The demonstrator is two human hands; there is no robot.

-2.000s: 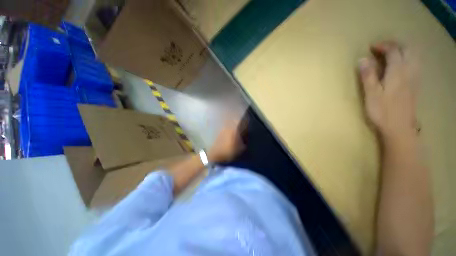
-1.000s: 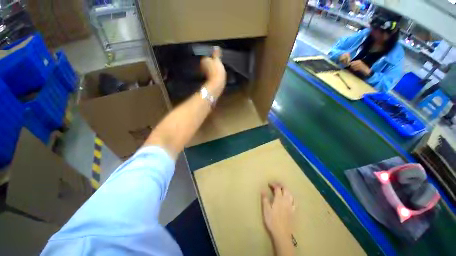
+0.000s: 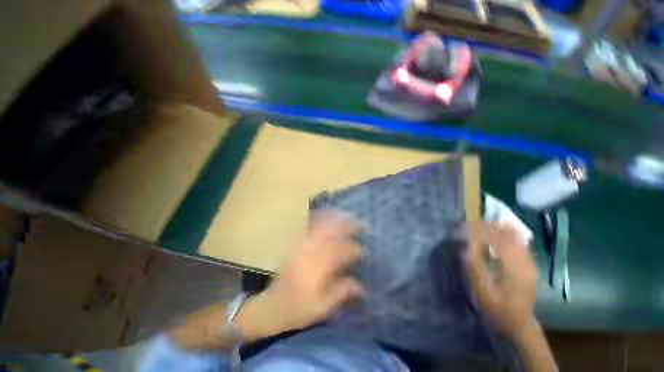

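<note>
A dark grey protective bag [image 3: 404,232] lies slanted over the tan cardboard pad [image 3: 269,171], its lower part reaching over the near edge towards my lap. My left hand [image 3: 309,269], with a band at the wrist, is at the bag's left edge, thumb and fingers on it. My right hand [image 3: 506,269] is at the bag's right edge, beside a crumpled white wipe [image 3: 502,218]. Both hands are blurred, so the exact finger grip is unclear. A pink cat-ear headset [image 3: 433,73] with glowing ears rests on another dark bag on the green conveyor.
A large open carton [image 3: 156,171] with dark contents stands at the left. A white bottle [image 3: 546,185] with a metallic top is at the right, with slim dark and pale tools [image 3: 559,251] below it. A blue edge [image 3: 364,123] runs along the conveyor. Brown trays [image 3: 480,25] stand beyond.
My left hand has come out of the carton to the pad, and a dark bag now lies between my hands. My right hand has left its flat rest on the pad. The view has turned right.
</note>
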